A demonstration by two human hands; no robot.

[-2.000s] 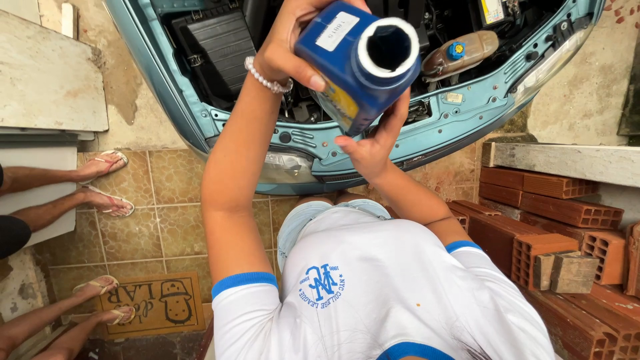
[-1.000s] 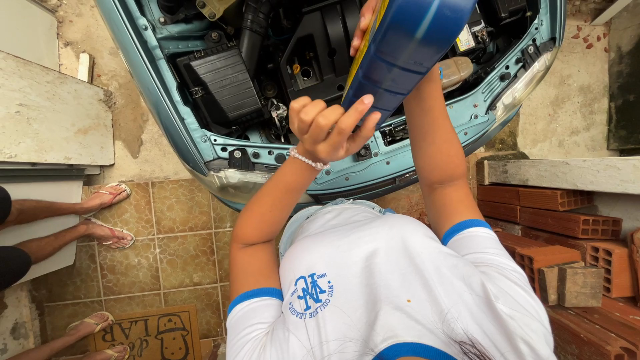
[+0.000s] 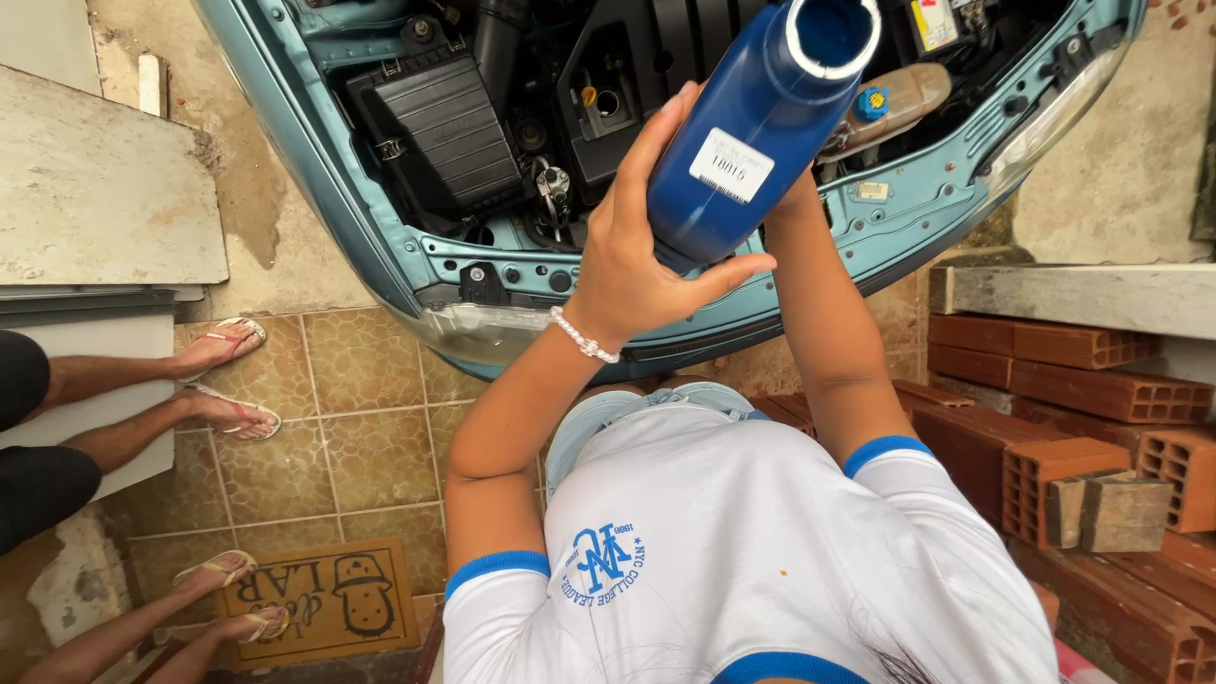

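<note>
A blue plastic bottle (image 3: 731, 171) with an uncapped, wide mouth ringed in white is held up over the front of a light-blue car's engine bay. My left hand (image 3: 636, 237), with a beaded bracelet at the wrist, grips its left side and lower end. My right hand (image 3: 796, 190) is mostly hidden behind the bottle's right side. Left of the bottle, the engine cover shows a round dark opening (image 3: 608, 103) beside a yellow dipstick handle (image 3: 589, 97). To its right sits a coolant expansion tank (image 3: 893, 109) with a blue cap (image 3: 871, 104).
A black air filter box (image 3: 446, 133) lies in the bay's left part. The car's front crossmember (image 3: 513, 275) runs below my hands. Stacked hollow bricks (image 3: 1092, 380) stand at right. Two other people's sandalled feet (image 3: 233, 408) and a doormat (image 3: 323, 598) are at left.
The bottle has turned in my hands: one second ago its long side faced me, and now its open mouth shows at the top again. My left hand has opened out along its side.
</note>
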